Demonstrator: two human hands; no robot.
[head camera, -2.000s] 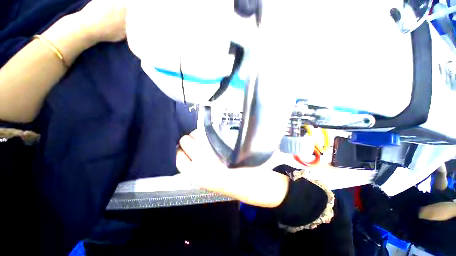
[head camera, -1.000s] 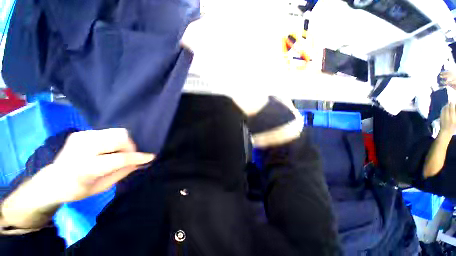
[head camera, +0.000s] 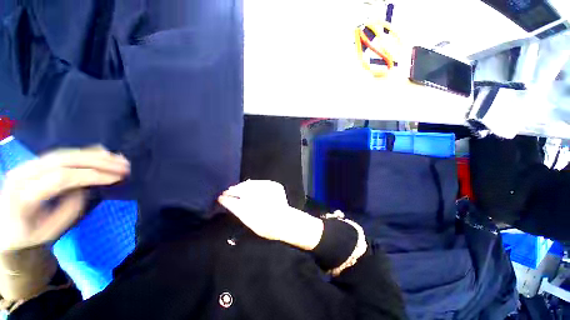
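Observation:
A large navy garment body panel (head camera: 187, 106) lies over the left of the white table and hangs over its near edge to my lap. My right hand (head camera: 259, 206) pinches the panel's near edge at its right corner, fingertips together. My left hand (head camera: 62, 187) is blurred at the far left, over the panel's left part, fingers close together; whether it holds cloth is unclear. The sewing machine head is out of view.
Orange-yellow scissors (head camera: 377, 50) and a black phone (head camera: 441, 70) lie on the white table (head camera: 300, 87). Folded navy cut pieces (head camera: 406, 200) fill a blue bin (head camera: 425, 144) at right. A blue crate (head camera: 103, 240) is at lower left. A person's dark sleeve (head camera: 525, 187) shows at far right.
The view has swung from the machine head down to my lap. The panel now hangs flat towards me. My right hand has come back from the table to its near edge; my left hand has moved left.

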